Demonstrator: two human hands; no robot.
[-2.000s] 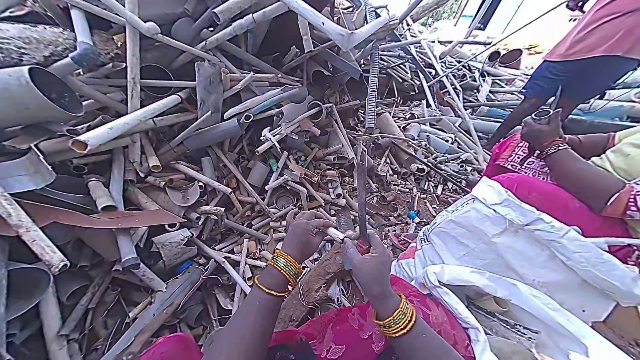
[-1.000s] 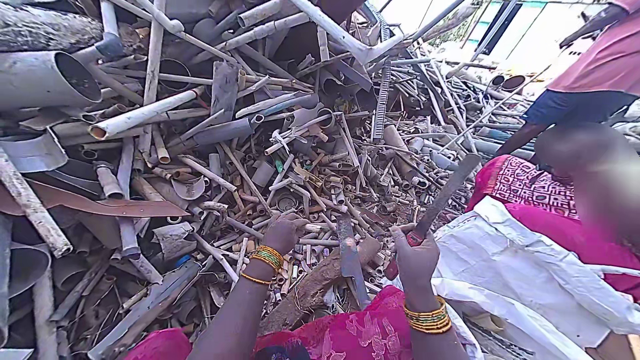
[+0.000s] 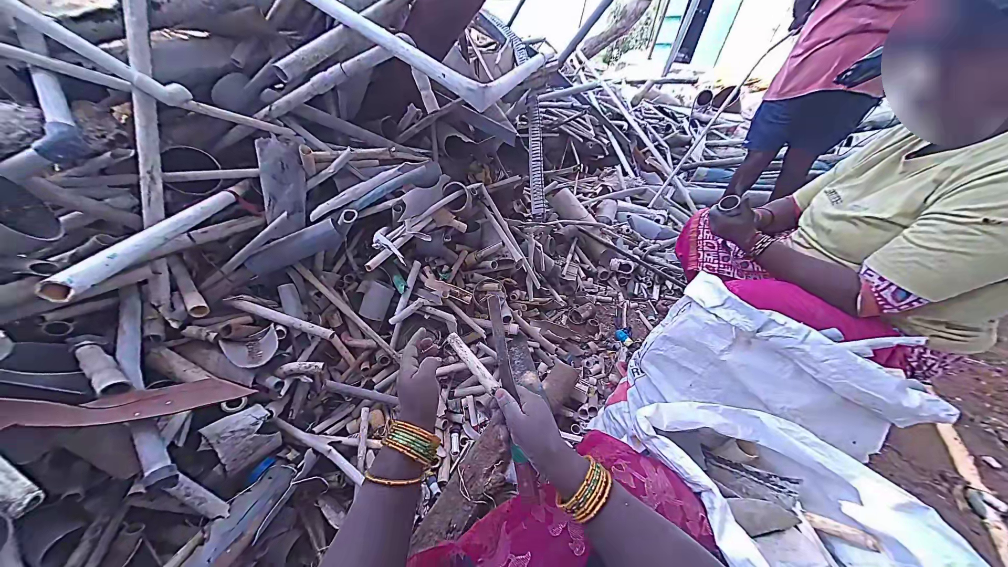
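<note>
My left hand (image 3: 417, 382) is raised over the scrap with its fingers apart and nothing seen in it. Just to its right, my right hand (image 3: 531, 425) grips a long, dark metal blade (image 3: 502, 346), which points up and away; its handle is mostly hidden. A short, pale plastic pipe piece (image 3: 472, 362) meets my right thumb beside the blade; whether the thumb pinches it I cannot tell. A second flat metal blade (image 3: 525, 368) stands behind the right hand, near a rough wooden log (image 3: 468, 488). Cut pipe bits lie all around.
Plastic pipe scrap (image 3: 315, 236) is heaped left and ahead. At the right are a white woven sack (image 3: 709, 370) and, behind it, a seated person (image 3: 890, 236) holding a short pipe piece (image 3: 729, 203). Another person (image 3: 811, 94) stands farther back. A rusty strip (image 3: 134, 402) lies left.
The blade, held out to the right a second ago, is now upright near the middle. A pale pipe piece is again at my hands, as two seconds ago. My left hand's fingers have spread.
</note>
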